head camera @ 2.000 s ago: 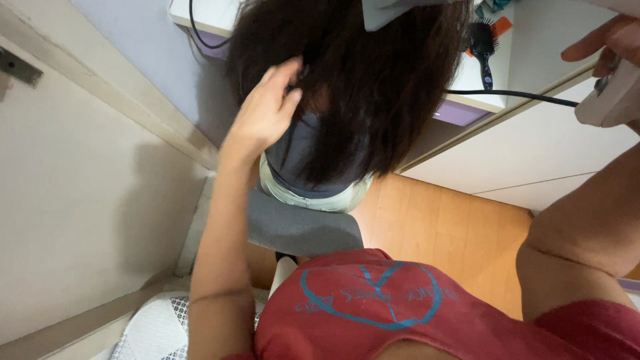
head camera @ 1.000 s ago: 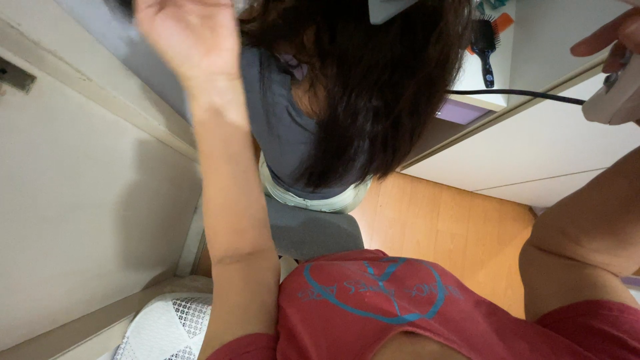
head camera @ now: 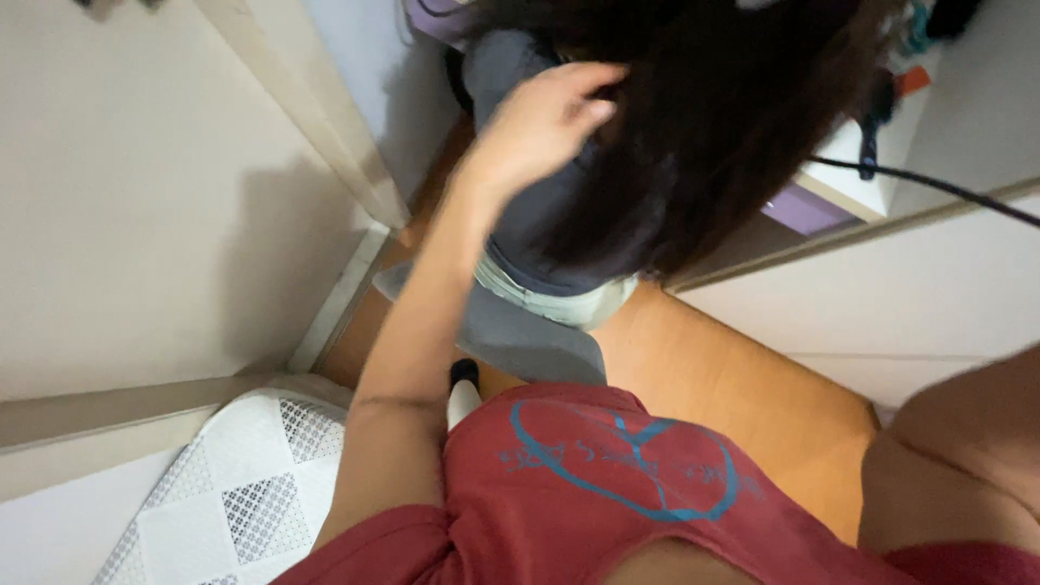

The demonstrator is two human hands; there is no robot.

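My left hand (head camera: 548,122) is at the long dark hair (head camera: 723,122) of a person seated with their back to me. Its fingertips touch or reach into the strands; blur leaves it unclear whether any are gripped. The person wears a dark grey top (head camera: 520,236) and pale green bottoms. My right hand is out of the frame; only my right arm shows at the right edge. A black cord (head camera: 934,180) runs from behind the hair to the right edge. Whatever it connects to is not visible.
The person sits on a grey chair (head camera: 528,341). At the right, a dark hairbrush (head camera: 869,138) and an orange item (head camera: 913,80) lie on a white shelf above a purple drawer (head camera: 808,209). A white patterned quilted cover (head camera: 244,487) is at lower left, beside a pale door (head camera: 122,203).
My left hand, raised at the upper left a second ago, is back at the hair. My right hand and the pale device in it have left the view, which has shifted.
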